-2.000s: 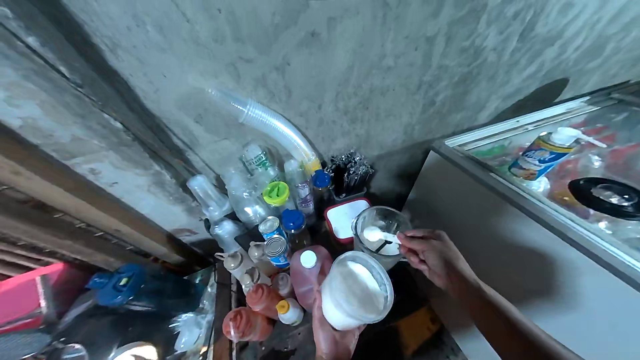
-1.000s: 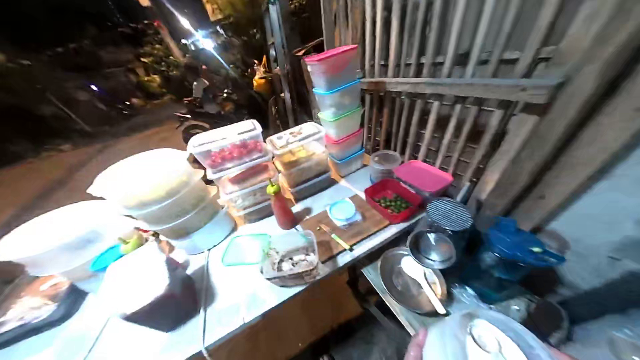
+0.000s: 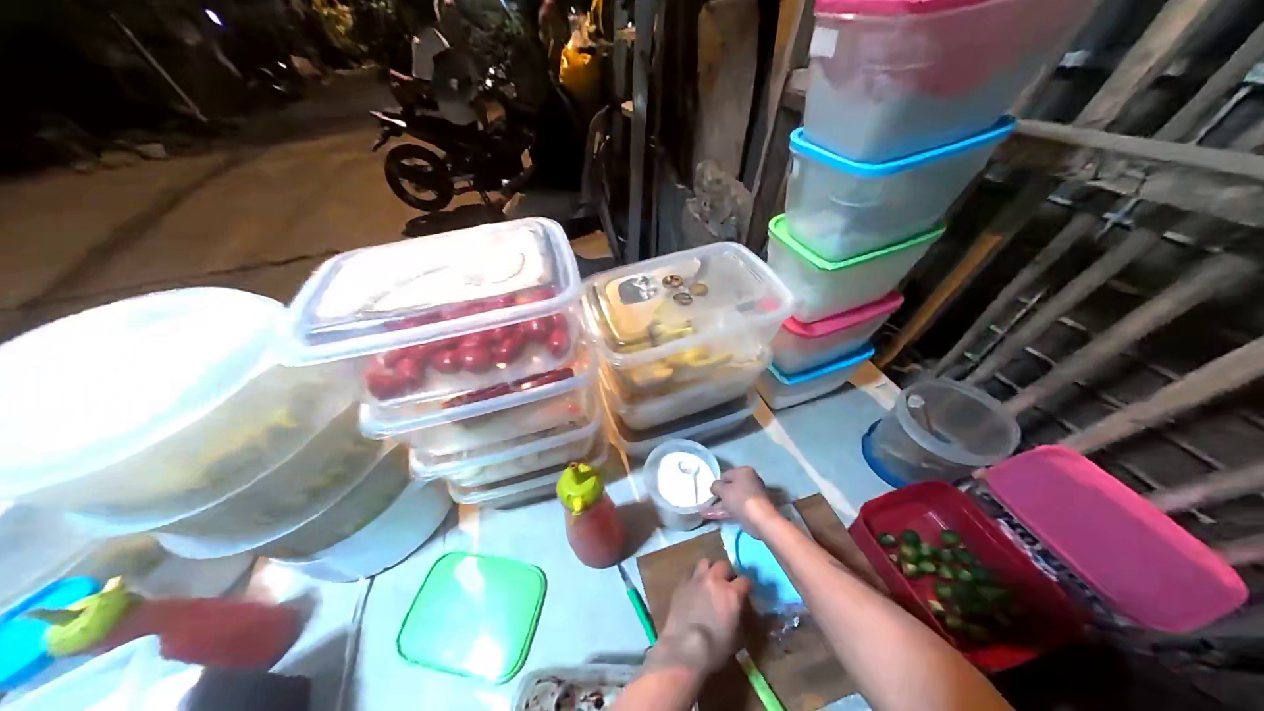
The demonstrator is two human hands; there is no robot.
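Note:
My right hand (image 3: 743,497) is at the right side of a clear plastic tub (image 3: 681,515) of white powder, its fingers closed on the edge. A spoon lies in the powder. My left hand (image 3: 709,597), fingers bent, is over the wooden cutting board (image 3: 671,565), close to the left edge of a round blue lid (image 3: 768,571); whether it grips anything is unclear. Left of the tub stands a squeeze bottle (image 3: 595,533) of red sauce with a yellow-green top. A green-handled utensil (image 3: 640,607) lies by my left wrist.
Stacked food containers (image 3: 484,346) stand behind, with a tall stack (image 3: 869,197) at the right. A red tub (image 3: 889,509) of small green fruits and a pink lid (image 3: 1116,538) are at right. A green lid (image 3: 474,617) lies at left. A motorcycle (image 3: 444,158) stands beyond.
The view has swung from the wall and bottles to the table. Two seconds ago my left hand held a tub of white powder and my right hand a white spoon. Both hands are now over the table.

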